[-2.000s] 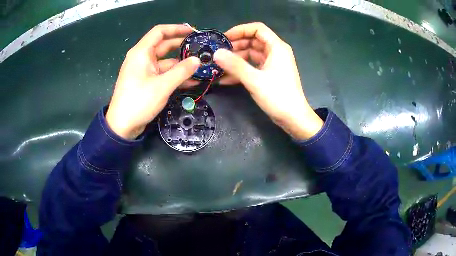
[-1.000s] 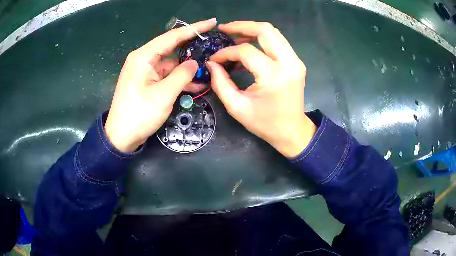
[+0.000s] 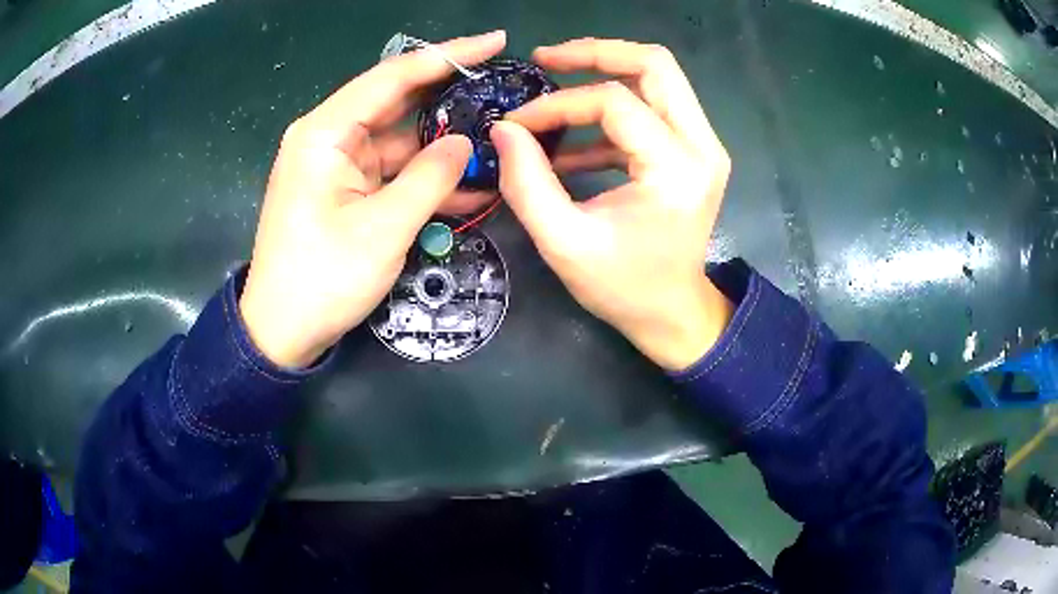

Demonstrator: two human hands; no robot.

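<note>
My left hand [image 3: 348,192] holds the round black top assembly [image 3: 511,87] by its left side, thumb on its face near a bright blue spot. My right hand [image 3: 615,186] has thumb and index fingertip pinched together at the assembly's middle; what is between them is too small to tell. A white lead [image 3: 447,58] runs from the assembly to a pale round end piece [image 3: 399,46] at upper left. The black housing [image 3: 447,319] lies open side up on the bench below. A small green disc [image 3: 436,240] sits at its upper rim on a red wire [image 3: 478,217].
The dark-green bench [image 3: 650,429] has a pale curved rail [image 3: 104,44] along its far side. A small tan fleck [image 3: 551,435] lies near the bench's front edge. A blue stool [image 3: 1015,377] stands at the right, and a dark crate-like object [image 3: 972,493] at the lower right.
My right thumb and index finger have moved from the assembly's face to a pinch at its middle. The white lead now stretches out at upper left. The housing has shifted slightly.
</note>
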